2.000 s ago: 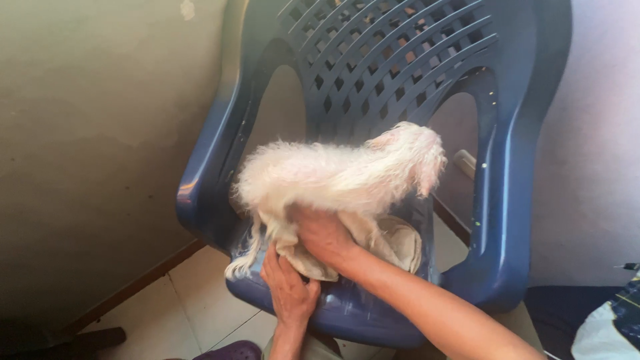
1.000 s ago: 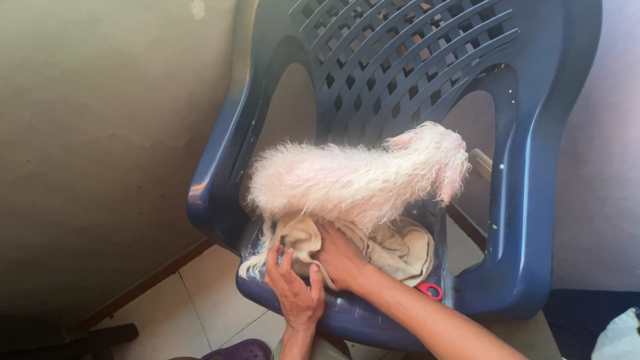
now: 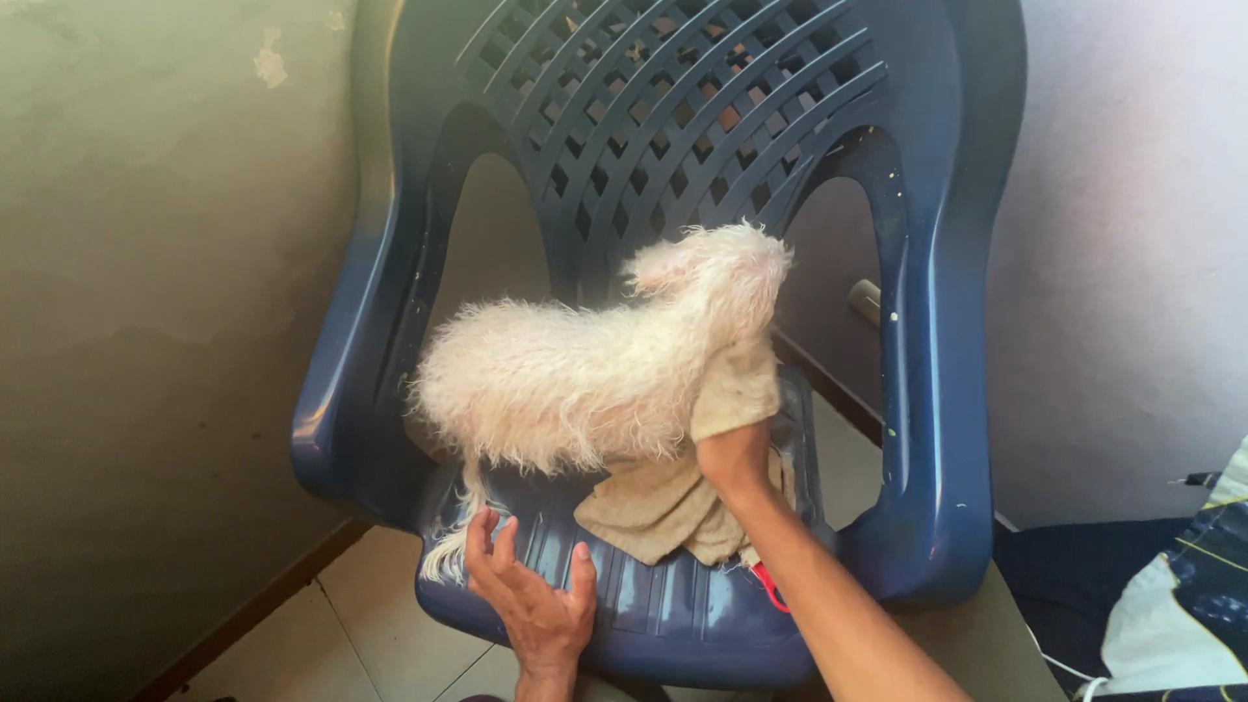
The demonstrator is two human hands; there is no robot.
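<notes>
A small dog with damp white fur stands on the seat of a blue plastic armchair, its head toward the right. My right hand holds a beige cloth against the dog's chest and neck; its fingers are hidden under the cloth. The rest of the cloth, or a second one, lies bunched on the seat below the belly. My left hand is over the seat's front edge, fingers apart and holding nothing, close to the hair of the tail. The red handle of some object shows beside my right forearm.
The chair's lattice back rises behind the dog, with an armrest on each side. A wall stands close on the left and another on the right. Dark blue and white patterned fabric lies at the lower right. Floor tiles show below.
My right hand has moved from beneath the belly up to the dog's chest with cloth. My left hand has come away from the cloth. The dog's head is raised higher.
</notes>
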